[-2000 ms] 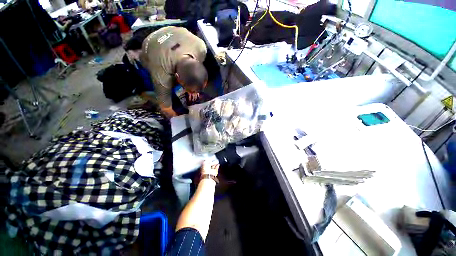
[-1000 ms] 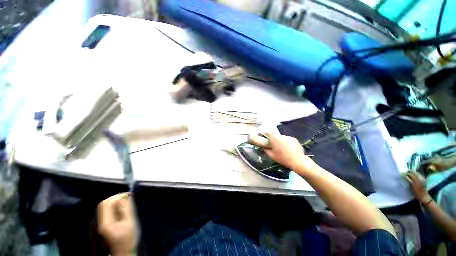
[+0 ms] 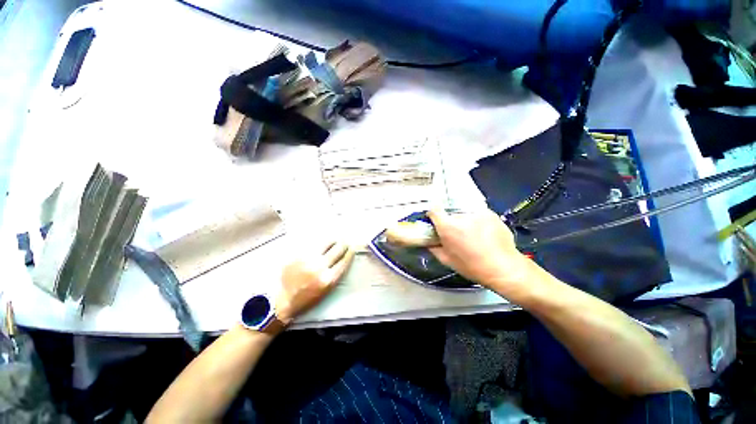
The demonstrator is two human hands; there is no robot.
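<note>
My right hand (image 3: pixel 474 246) grips the wooden handle of a steam iron (image 3: pixel 427 263) near the table's front edge. The iron stands on a pale beige fabric piece (image 3: pixel 369 286). My left hand (image 3: pixel 313 280) lies flat with fingers spread at the left end of that piece; what is under the palm is hidden. Pressed pieces (image 3: pixel 381 175) with dark edge lines lie just beyond the iron. A wide beige piece (image 3: pixel 222 244) lies left of my left hand.
A fanned stack (image 3: pixel 95 236) stands at left, with a grey tie strip (image 3: pixel 168 290) hanging over the table edge. A bundle tied in black (image 3: pixel 282 103) lies at upper middle, a dark phone (image 3: pixel 75 58) at far left. A black rest cloth (image 3: pixel 572 240) lies right; the hose hangs above it.
My left hand has moved right, from the grey strip at the table edge onto the fabric beside the iron. My right hand still holds the iron. The view has shifted.
</note>
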